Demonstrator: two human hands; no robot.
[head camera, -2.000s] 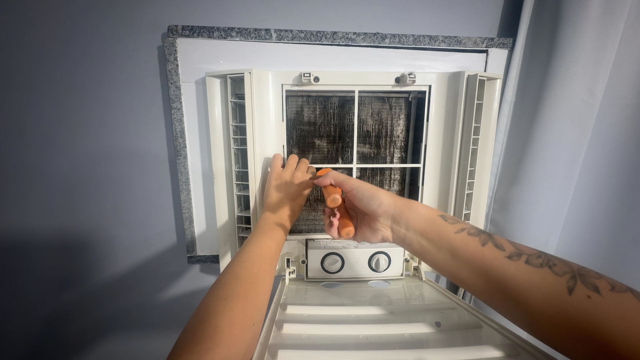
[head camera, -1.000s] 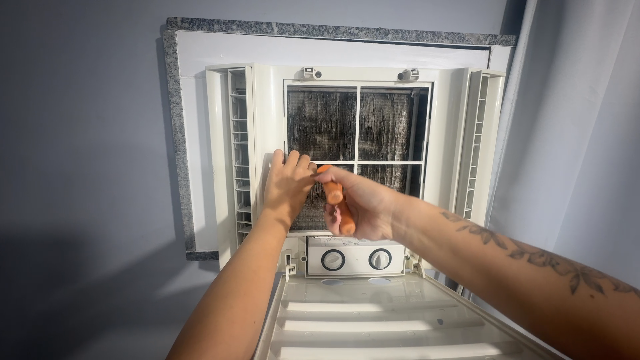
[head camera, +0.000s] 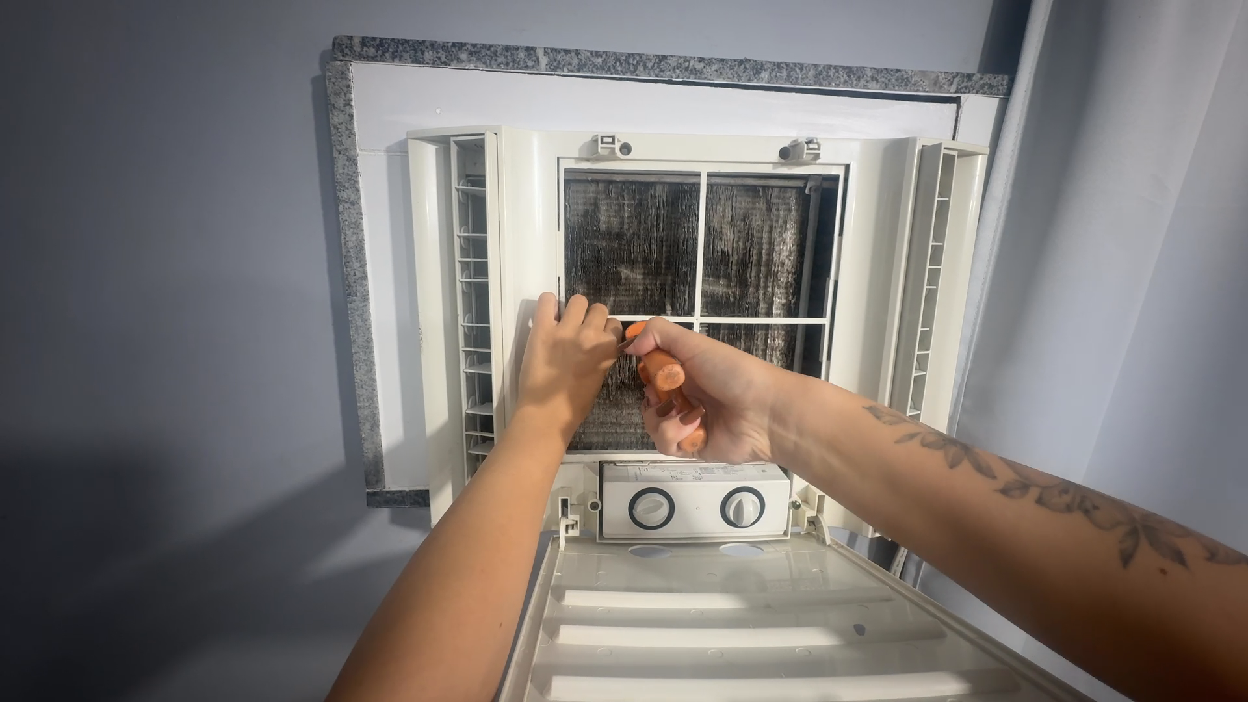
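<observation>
A window air conditioner's white plastic housing (head camera: 531, 224) is set in the wall with its front panel (head camera: 741, 624) hanging down. Behind a cross-shaped plastic grid (head camera: 700, 244) lie dark, dirty coil fins (head camera: 629, 244). My left hand (head camera: 570, 361) rests at the left edge of the grid opening, its fingers curled over the frame; whether it grips something small is hidden. In my right hand (head camera: 707, 395) is a tool with orange handles (head camera: 665, 372), close beside the left fingertips. The tool's working end is hidden behind the hands.
Below the opening sits a control box (head camera: 694, 499) with two round knobs. Louvred vents (head camera: 475, 292) flank the housing. A granite frame (head camera: 663, 66) surrounds the unit, and a pale curtain (head camera: 1102, 244) hangs at the right.
</observation>
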